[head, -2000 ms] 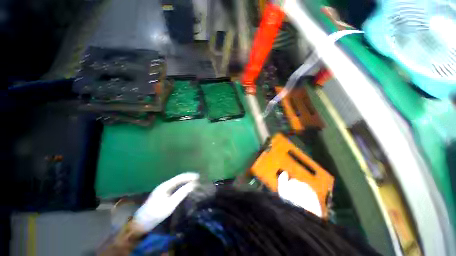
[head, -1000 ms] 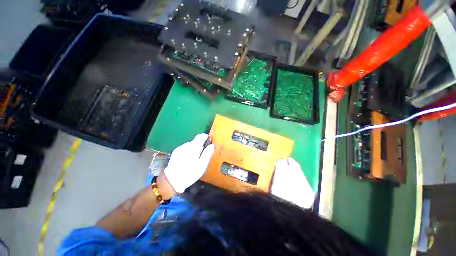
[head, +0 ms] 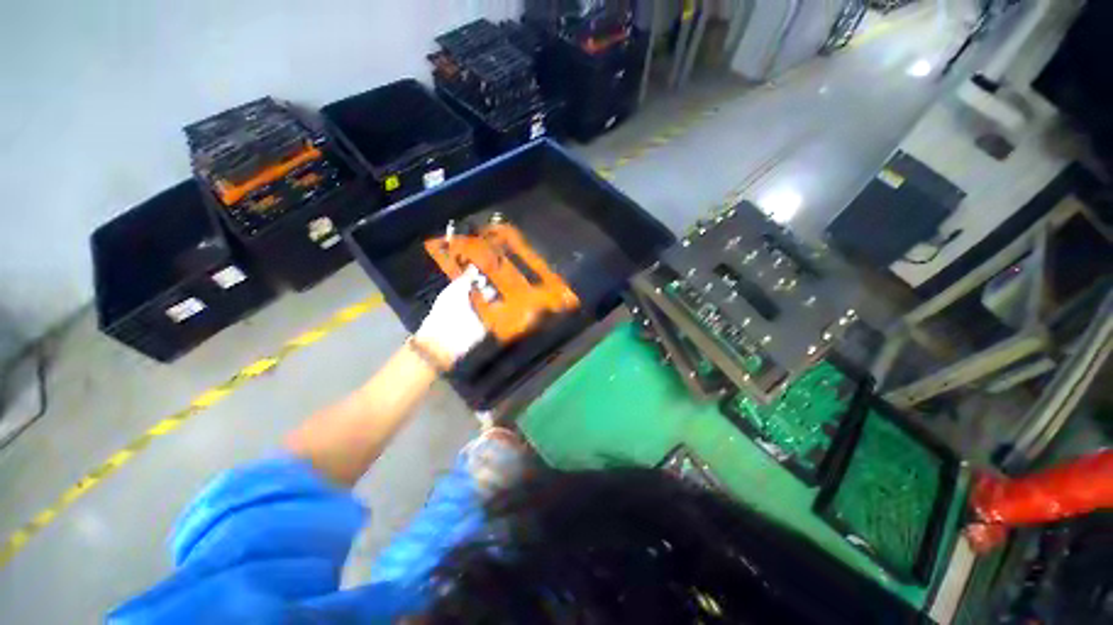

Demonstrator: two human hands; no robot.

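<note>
My left hand (head: 454, 320), in a white glove, grips the near left edge of an orange plate (head: 532, 288) with dark slots. The plate is tilted over the large black tote (head: 610, 217) beside the table. My right hand is not in view; the wearer's dark hair covers the bottom middle. A corner of a dark board or frame (head: 690, 464) shows on the green mat (head: 598, 409) next to the hair.
Stacked dark fixtures (head: 763, 287) stand on the mat's far side. Two black trays of small green parts (head: 891, 482) lie right of them, near a red wrapped post (head: 1050, 494). Black bins (head: 165, 269), some with stacked fixtures, stand on the floor beyond a yellow line (head: 244, 372).
The view has swung left. My left hand has carried the orange plate from above the mat to over the tote. My right hand, earlier on the plate's right edge, has left the view.
</note>
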